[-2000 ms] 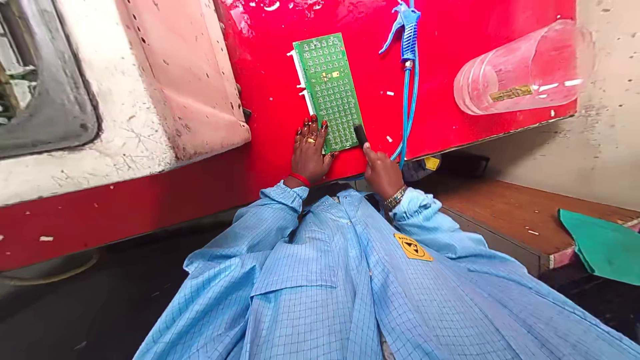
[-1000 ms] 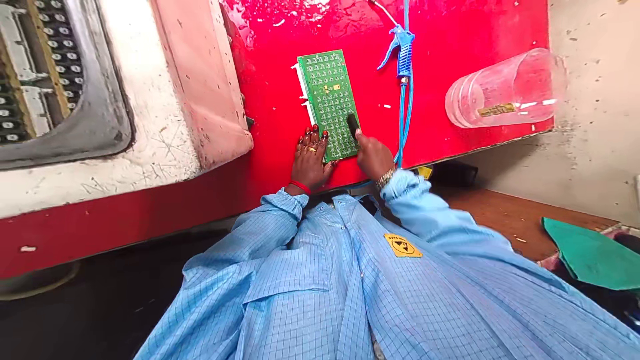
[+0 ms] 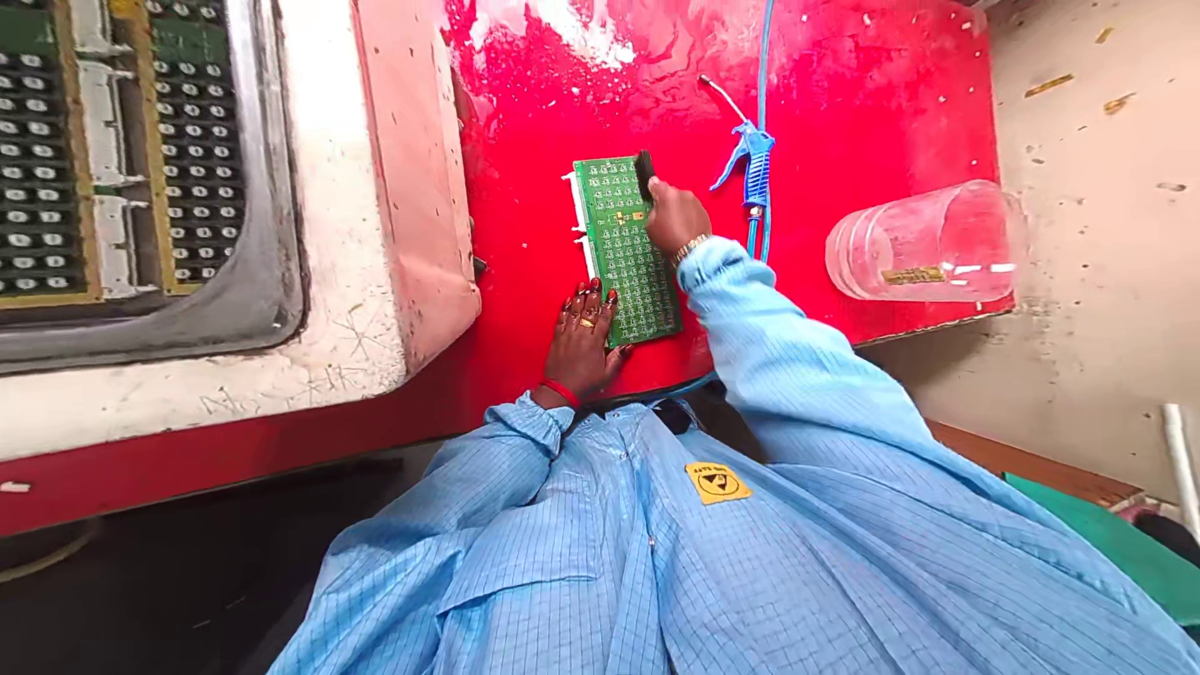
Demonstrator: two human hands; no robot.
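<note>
A green circuit board [image 3: 630, 253] lies flat on the red tabletop [image 3: 525, 216], with white connectors [image 3: 580, 217] along its left side. My left hand [image 3: 583, 342] rests on the board's lower left corner, its fingertips on the edge. A black brush [image 3: 645, 173] is gripped in my right hand [image 3: 677, 217], at the upper right edge of the board. Its bristles cannot be made out.
Right of the board lies a blue air blow gun [image 3: 750, 164] with a blue hose [image 3: 764, 84]. A clear plastic container [image 3: 923, 244] lies on its side near the right edge. At left stands a pale machine housing [image 3: 337, 234] with a dark-framed opening showing boards.
My right hand has moved with the black brush from the board's lower right part up to its upper right edge. My left hand stays at the lower left corner.
</note>
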